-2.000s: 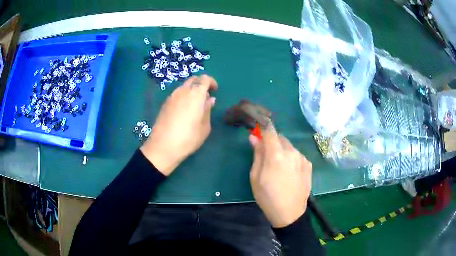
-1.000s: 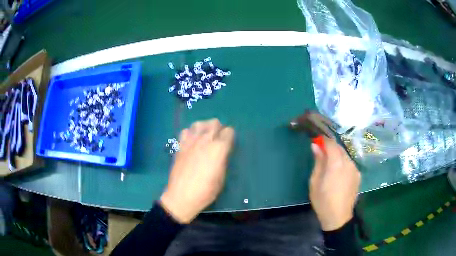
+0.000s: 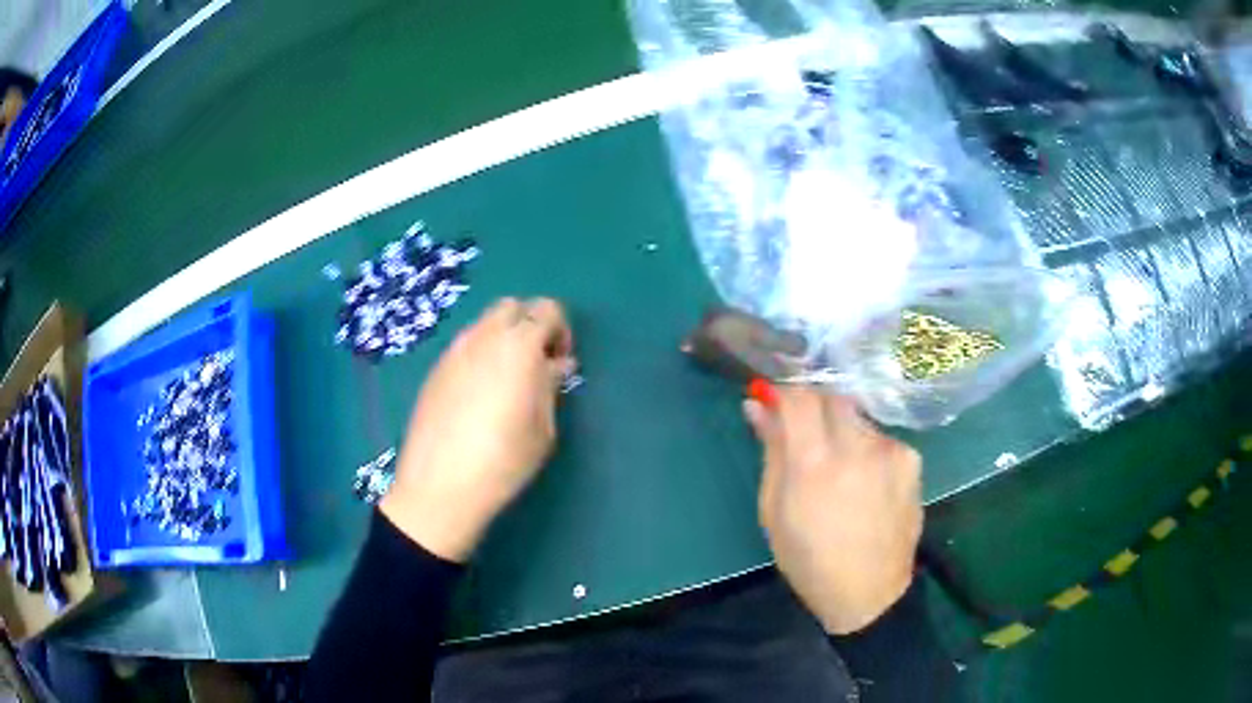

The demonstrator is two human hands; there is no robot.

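My right hand (image 3: 840, 501) holds the hammer close to its rusty-brown head (image 3: 742, 343), with the red neck at my thumb. The head is over the bench just left of the clear bag of brass pieces (image 3: 941, 343). My left hand (image 3: 488, 412) is bent over the bench with fingertips together at a small silver-white piece (image 3: 571, 379); whether it is gripped is too blurred to tell. The main pile of black-and-silver pieces (image 3: 402, 291) lies beyond my left hand. A smaller cluster (image 3: 374, 477) lies beside my left wrist, partly hidden.
A blue parts bin (image 3: 261, 440) with black-silver pieces stands at the left, beside a cardboard box (image 3: 80, 515) of long black-and-white parts. A large clear bag (image 3: 769, 179) and shiny packing sheet (image 3: 1167, 302) lie at the right. A small stray piece (image 3: 580, 591) lies near the bench edge.
The view has turned and shifted. My left hand's fingertips have moved away from the small cluster, towards the main pile's right side. The hammer remains in my right hand, and the brass pieces show more clearly.
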